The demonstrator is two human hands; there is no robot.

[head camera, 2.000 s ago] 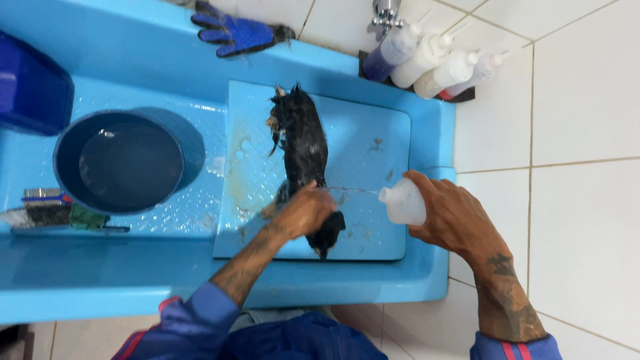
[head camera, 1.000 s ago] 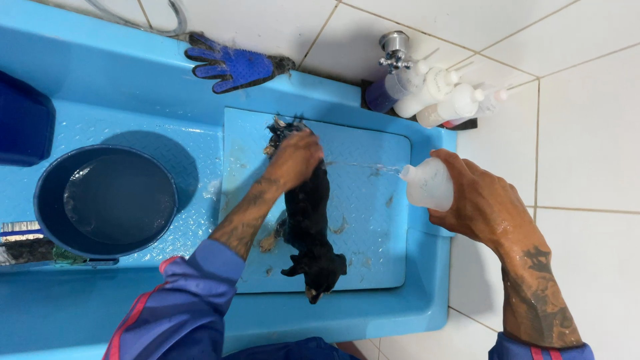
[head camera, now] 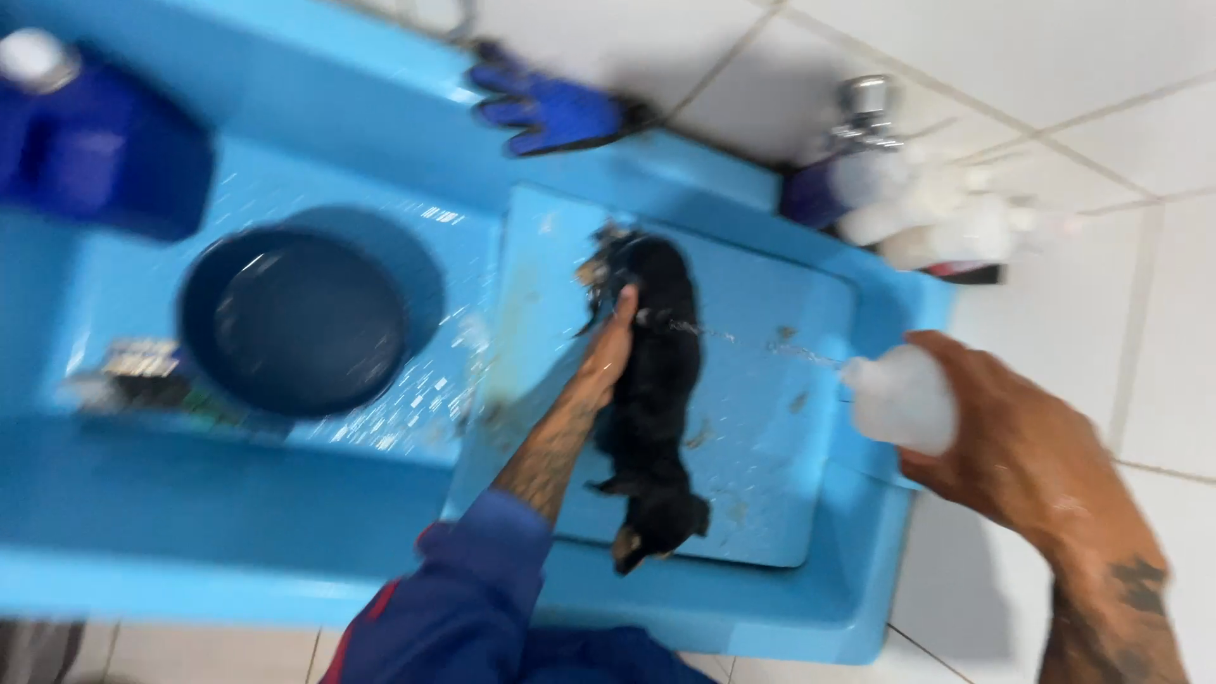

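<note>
A small black dog with tan markings (head camera: 655, 380) stands on the raised light blue platform (head camera: 760, 437) in the tub, its head toward the near edge. My left hand (head camera: 613, 351) touches the dog's flank near its hindquarters; the fingers are partly hidden against the dark fur. My right hand (head camera: 1007, 437) is closed around a translucent white squeeze bottle (head camera: 902, 399), tilted with its nozzle toward the dog. A thin stream of liquid runs from the nozzle to the dog's back.
Left in the blue tub (head camera: 237, 503) are a dark blue round basin (head camera: 294, 323), a blue jug (head camera: 104, 142) and blurred brushes (head camera: 142, 380). A blue grooming glove (head camera: 560, 109) lies on the far rim. Several bottles (head camera: 931, 214) stand by the metal tap (head camera: 866, 104) at the far right corner.
My left hand has moved from near the dog's head to its hindquarters and then to its side. The bottle stays in my right hand, with liquid streaming in all frames.
</note>
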